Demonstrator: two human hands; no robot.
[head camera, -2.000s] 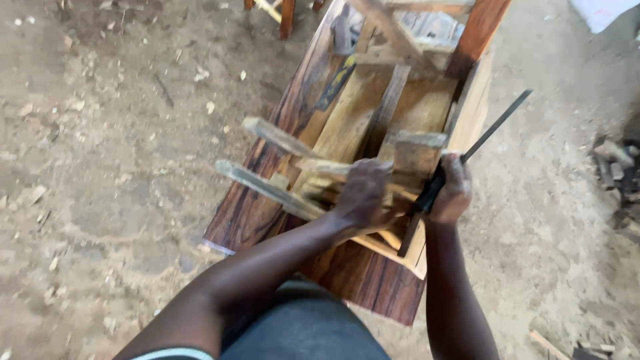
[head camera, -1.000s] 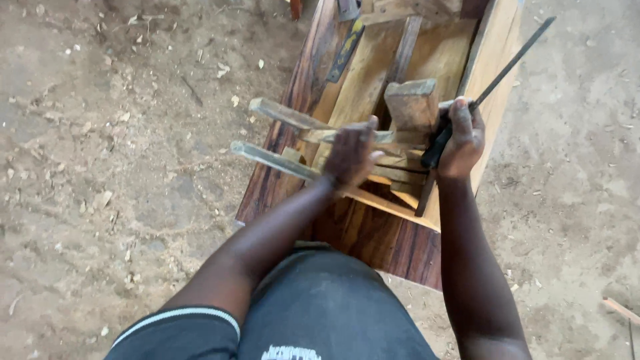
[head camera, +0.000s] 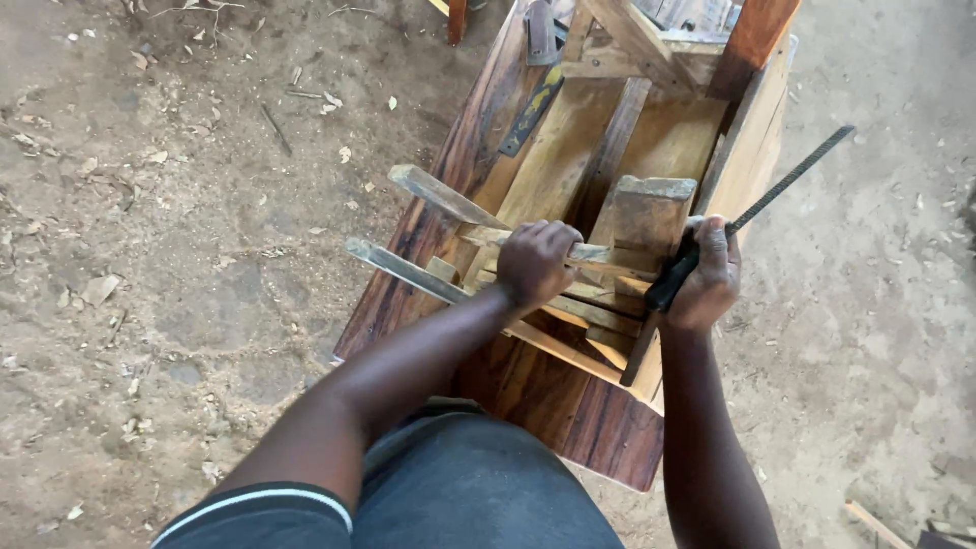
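My left hand (head camera: 537, 263) is closed around a rough wooden stick (head camera: 598, 256) above an open wooden box or drawer frame (head camera: 572, 352). In my right hand (head camera: 703, 276), at the frame's right side, is a black-handled tool (head camera: 793, 179) with a long, thin, dark, ridged rod, perhaps a file, pointing up and right. A wooden block (head camera: 653, 210) stands just left of that hand. Several wood offcuts lie under and around my left hand, two of them jutting out to the left. The frame rests on a dark-grained wooden top (head camera: 618, 431).
A dark flat bar with yellow marks (head camera: 531, 110) lies along the frame's left side. Beyond it are a grey-brown block (head camera: 540, 34), a braced wooden piece (head camera: 637, 46) and a reddish post (head camera: 755, 46). Bare ground (head camera: 191, 305) with leaves and chips surrounds the table.
My left hand, raised with fingers spread over the offcuts one second ago, is now closed on a stick. The right hand still holds the black-handled tool.
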